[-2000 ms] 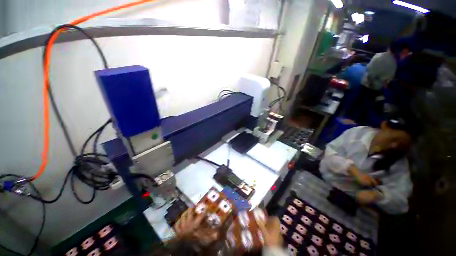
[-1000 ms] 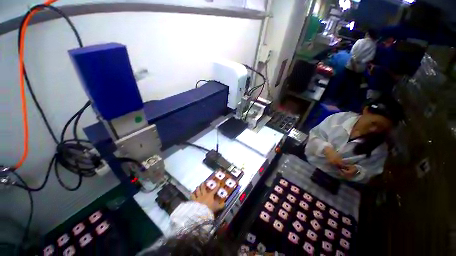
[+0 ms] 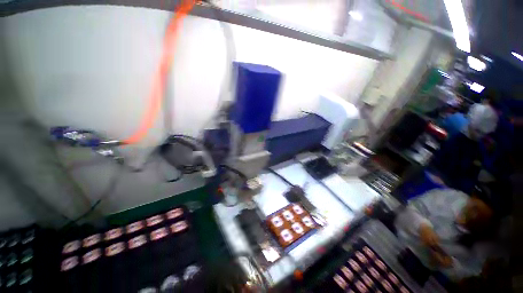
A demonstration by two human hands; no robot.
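The orange-brown fixture point(image 3: 302, 233) lies on the machine's white bed point(image 3: 277, 190), with whitish-pink square parts in its two rows of pockets. Dark slide blocks point(image 3: 250, 224) stand at its left, and another dark block point(image 3: 296, 196) is behind it. The silver-grey machine head point(image 3: 250, 164) hangs under the blue box point(image 3: 256, 97), left of and behind the fixture. Neither of my hands can be made out; a brownish blur at the bottom edge is too unclear to name. The picture is motion-blurred.
A black parts tray point(image 3: 112, 269) lies at left, with rows of pinkish parts and several whitish ones. Another black tray point(image 3: 12, 272) shows at far left. A side tray point(image 3: 367, 273) lies right of the machine beside a coworker point(image 3: 427, 220). An orange hose point(image 3: 162, 77) hangs on the wall.
The view has swung left, showing more of the left trays. The hand that was on the fixture is gone from it, and the fixture lies on the bed. The head stays above the bed's left side.
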